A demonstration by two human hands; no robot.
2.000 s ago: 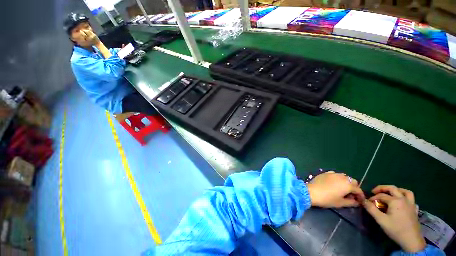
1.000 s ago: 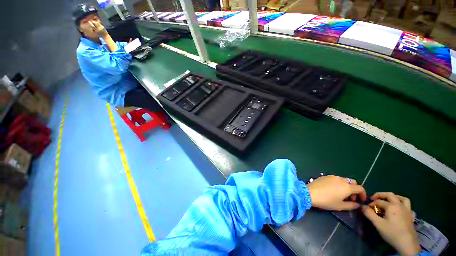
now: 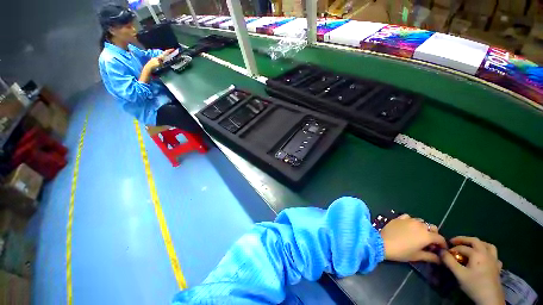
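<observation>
My left hand [image 3: 412,239] and my right hand [image 3: 478,268] meet at the lower right over the bench mat, fingertips close together. They work on a dark phone screen [image 3: 431,273] lying flat and mostly hidden under them. Its fitted end [image 3: 381,221] shows beyond my left hand. A small orange-brown flex cable [image 3: 459,257] shows at my right fingertips. What exactly the fingertips pinch is hidden. A pale printed ribbon or label [image 3: 517,288] lies partly under my right hand at the right.
A black foam tray [image 3: 269,136] with phone screens lies ahead on the dark green mat, one pocket empty. More stacked foam trays [image 3: 348,95] stand behind it. A clear plastic bag [image 3: 288,45] and retail boxes [image 3: 451,50] lie beyond. A person [image 3: 132,68] sits at the far left on a red stool [image 3: 177,145].
The view has shifted slightly, so the trays sit further right. My hands stay together over the screen with small finger movements. The seated person has lowered a hand from the face to a held object.
</observation>
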